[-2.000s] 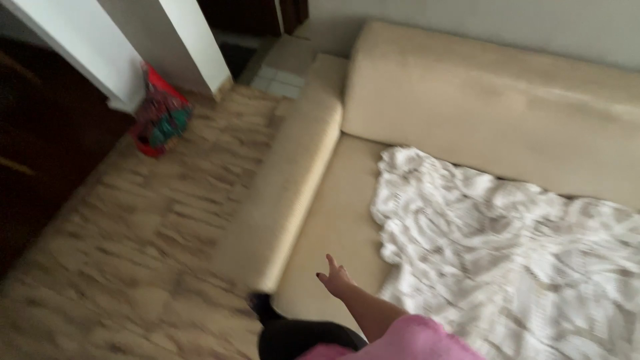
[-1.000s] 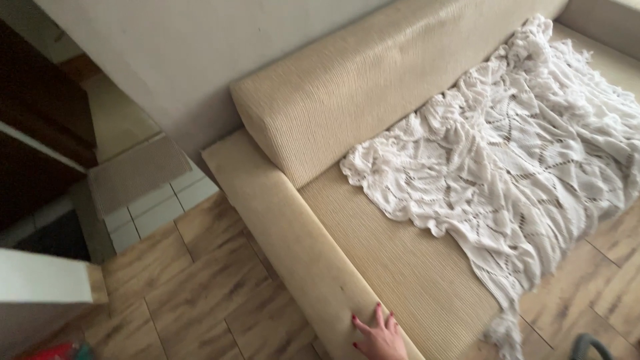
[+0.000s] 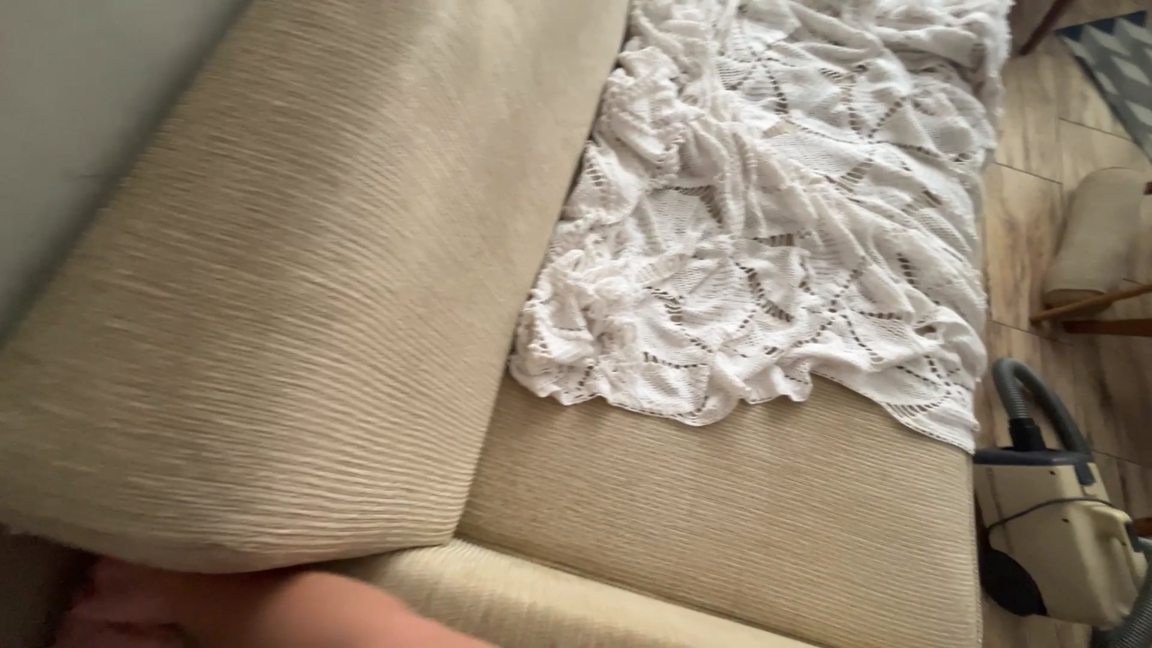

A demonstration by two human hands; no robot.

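A blurred bare arm (image 3: 315,607) with a pink sleeve (image 3: 117,594) crosses the lower left corner, just below the end of the sofa's ribbed beige backrest (image 3: 333,270). Its hand does not show, and I cannot tell which arm it is. My other hand is out of view too. The beige armrest (image 3: 540,603) runs along the bottom edge beside the arm. A white openwork knitted throw (image 3: 774,234) lies rumpled over the seat, its near edge wavy. The nearer part of the seat cushion (image 3: 720,504) is bare.
A canister vacuum cleaner (image 3: 1053,540) with a grey hose (image 3: 1048,396) stands on the floor right of the sofa. Beyond it are a beige rolled or cylindrical item (image 3: 1098,234) near wooden legs and a grey-and-white patterned rug (image 3: 1116,72). A pale wall (image 3: 90,108) borders the backrest.
The hand that rested on the armrest a second ago no longer shows; a blurred arm is now at the backrest's end. The view has swung round and come closer to the sofa.
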